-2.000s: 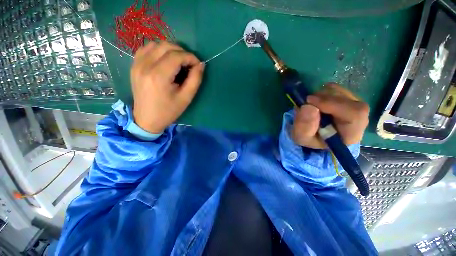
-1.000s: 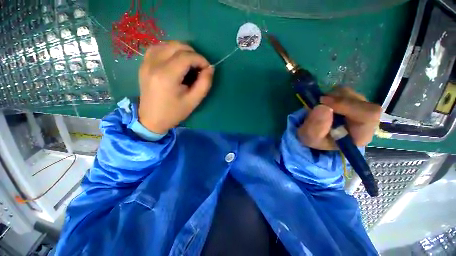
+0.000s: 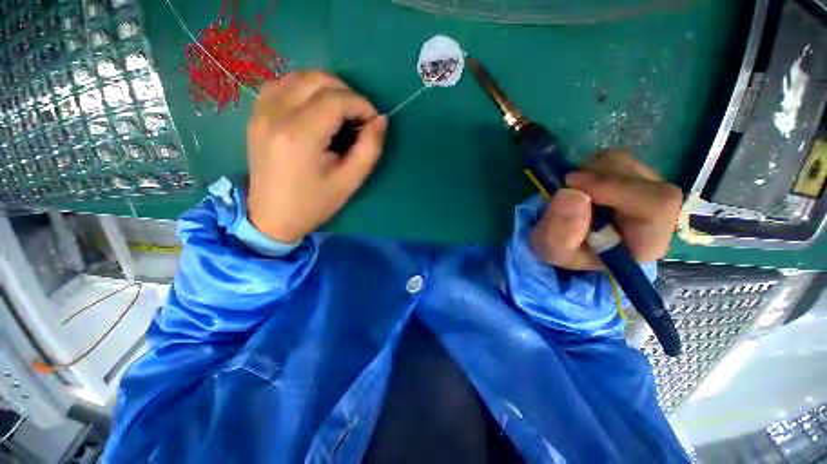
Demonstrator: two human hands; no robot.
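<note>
My left hand [image 3: 313, 159] pinches a thin silvery solder wire [image 3: 405, 102] between thumb and forefinger. The wire's end reaches the lower edge of a white round pad [image 3: 429, 51], and the rest runs up and left past the hand. A small dark and silver component [image 3: 441, 71] lies on the pad. My right hand [image 3: 609, 210] holds a soldering iron [image 3: 545, 156] like a pen. Its dark tip is just right of the pad, apart from the component.
A pile of red lead wires [image 3: 232, 65] lies on the green mat [image 3: 435, 172] beyond my left hand. A clear blister tray [image 3: 82, 118] is at the left. A metal-edged dark tray [image 3: 766, 145] is at the right. A clear curved rim [image 3: 544, 13] is at the top.
The iron's tip has moved from the component to the right, off the pad. The solder wire is still pinched, and my left hand has shifted slightly right.
</note>
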